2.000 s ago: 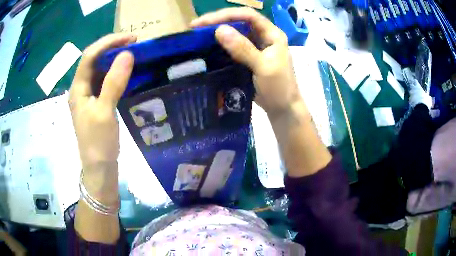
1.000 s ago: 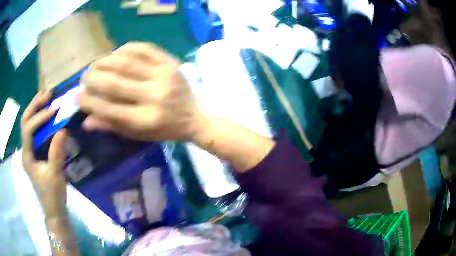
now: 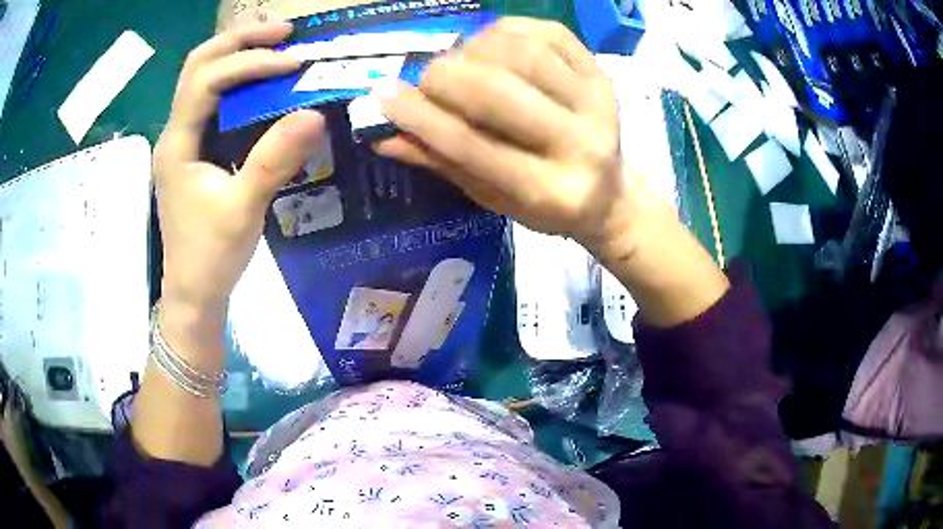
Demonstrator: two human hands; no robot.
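Observation:
A dark blue printed retail box [image 3: 398, 279] with laminator pictures lies in front of me, its end marked "A4 Laminator" at the far side. My left hand [image 3: 233, 155] holds the box's far left edge, thumb on the near face. My right hand [image 3: 517, 124] is at the far right part of the box, fingertips at a small white tab [image 3: 369, 112] on its edge. A white label with print lies on the blue end face, partly behind my right fingers. Whether the fingers pinch the tab is hard to tell.
Bagged laminators [image 3: 558, 300] lie right of the box. White panels [image 3: 78, 279] lie at left, a pale sheet [image 3: 107, 86] beyond. White slips [image 3: 767, 165], a blue tray [image 3: 610, 26] and blue boxes [image 3: 827, 41] are upper right. A person's pink clothing [image 3: 898, 377] shows at right.
My right hand has moved from the box's far right corner to the white tab and label area. The label now shows on the end face. The view has swung left and right between frames.

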